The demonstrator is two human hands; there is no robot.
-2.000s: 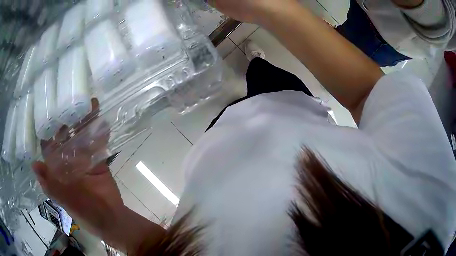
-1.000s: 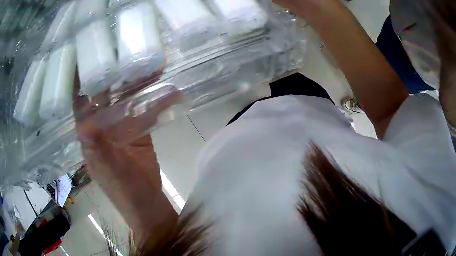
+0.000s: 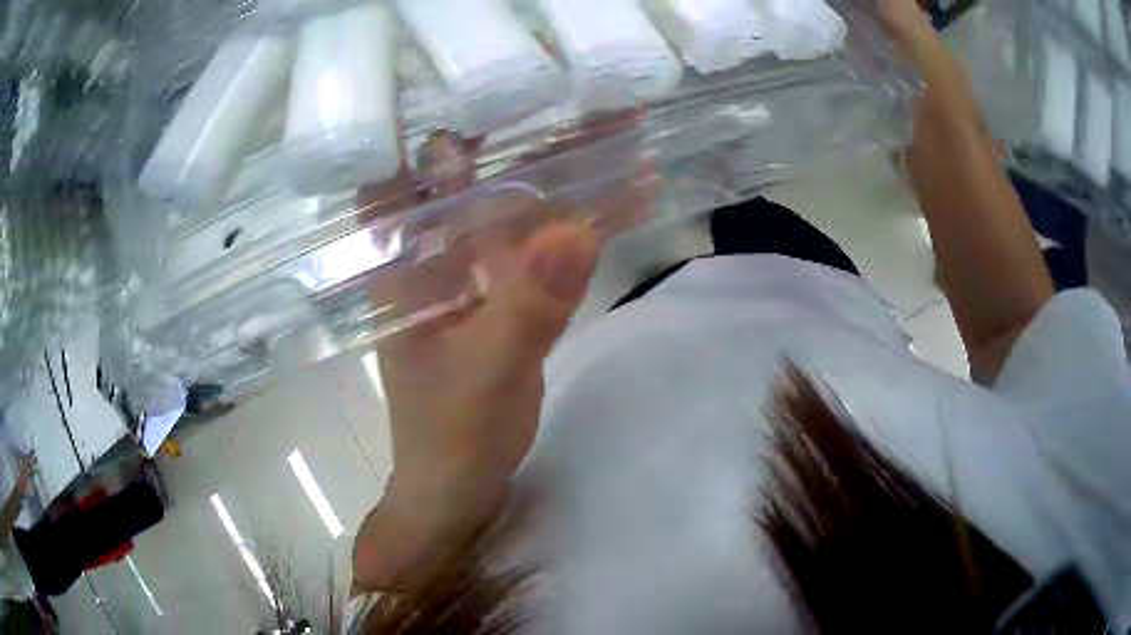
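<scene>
A clear blister tray (image 3: 744, 118) fills the top left and middle of the view. White oblong product units (image 3: 341, 106) stand in a row in its pockets, and the top edge cuts some off. My left hand (image 3: 496, 273) grips the tray's near side, thumb on its outer edge and fingers seen blurred through the plastic. My right forearm reaches up at the right beside the tray's right end; my right hand is cut off by the top edge, so its hold is hidden.
Another clear tray with white units (image 3: 1091, 112) shows at the far right. At the lower left are a black and red object (image 3: 93, 533), a white surface (image 3: 62, 409) and glossy tiled floor (image 3: 248, 459). My white shirt and some dark hair fill the lower right.
The tray and my left hand have moved right across the view. My left thumb now shows at the tray's near edge. My right forearm has also shifted right.
</scene>
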